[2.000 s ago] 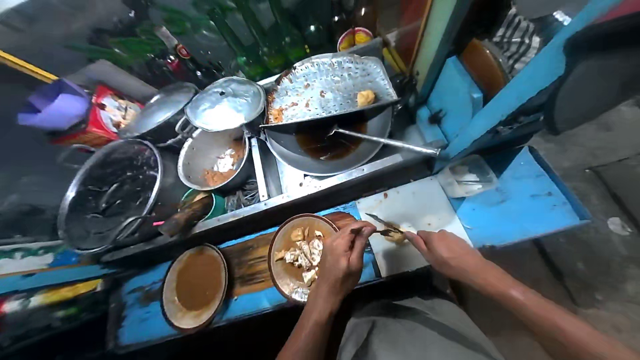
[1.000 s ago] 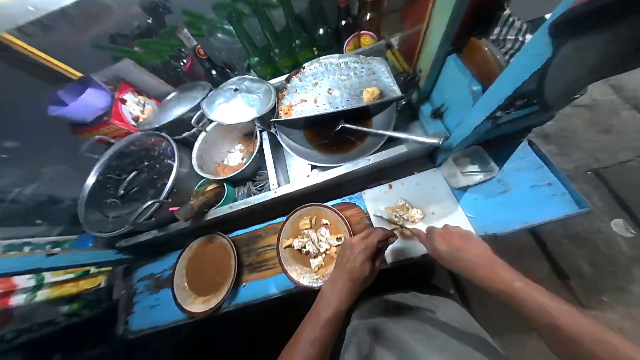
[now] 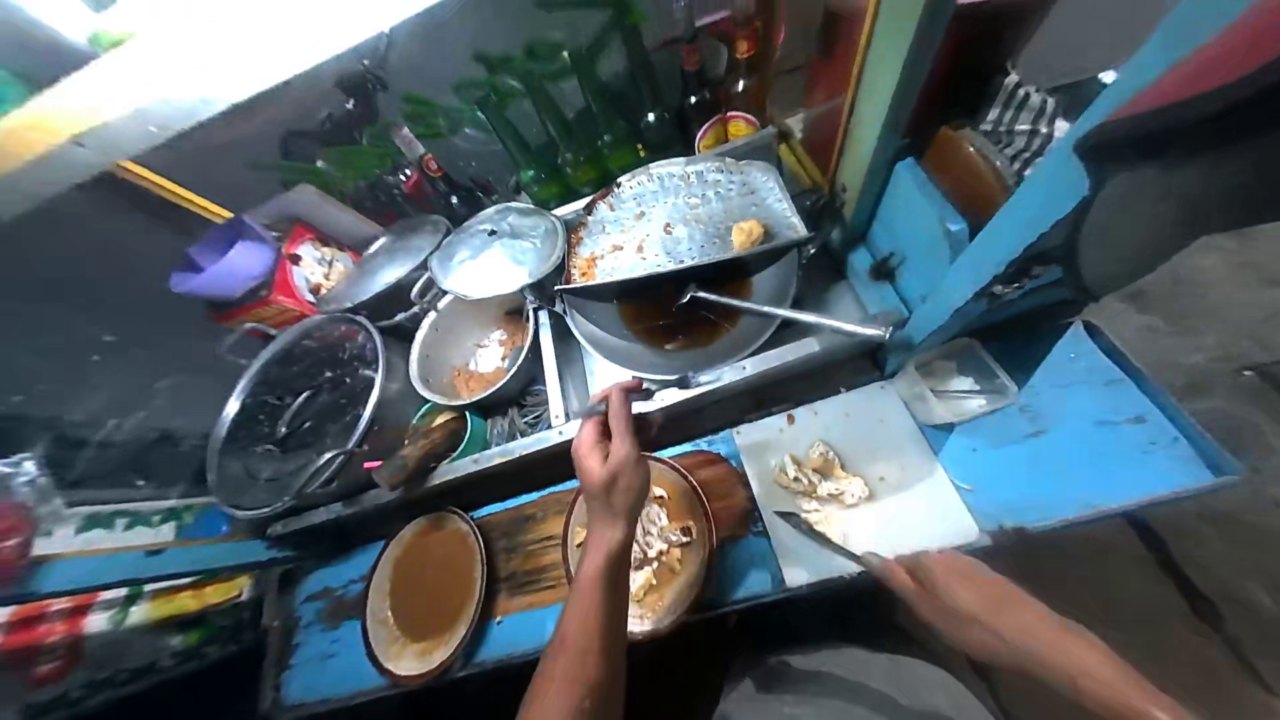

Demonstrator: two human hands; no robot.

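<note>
My left hand (image 3: 612, 465) is raised over the plate of food and holds a fork (image 3: 660, 388), whose tines point right near the wok's front edge. My right hand (image 3: 925, 580) grips a knife (image 3: 818, 533), its blade low over the white cutting board (image 3: 905, 480). Cut pieces of pale food (image 3: 822, 478) lie on the board beside the blade. Below my left forearm, a brown-rimmed plate (image 3: 705, 540) holds chopped pieces in brown sauce, partly hidden by the arm. A second plate (image 3: 475, 590) with only brown sauce stands to its left.
Behind the board, a wok (image 3: 735, 355) holds dark oil and a ladle (image 3: 790, 312), under a perforated metal tray (image 3: 680, 225). Pots (image 3: 420, 345), a large lidded pan (image 3: 375, 400) and green bottles (image 3: 590, 165) stand further left. A plastic container (image 3: 1005, 385) sits at the board's right corner.
My left hand has moved from the board's edge up and left, with the fork now over the wok's front edge. The knife has parted from the food pieces, which lie on the board.
</note>
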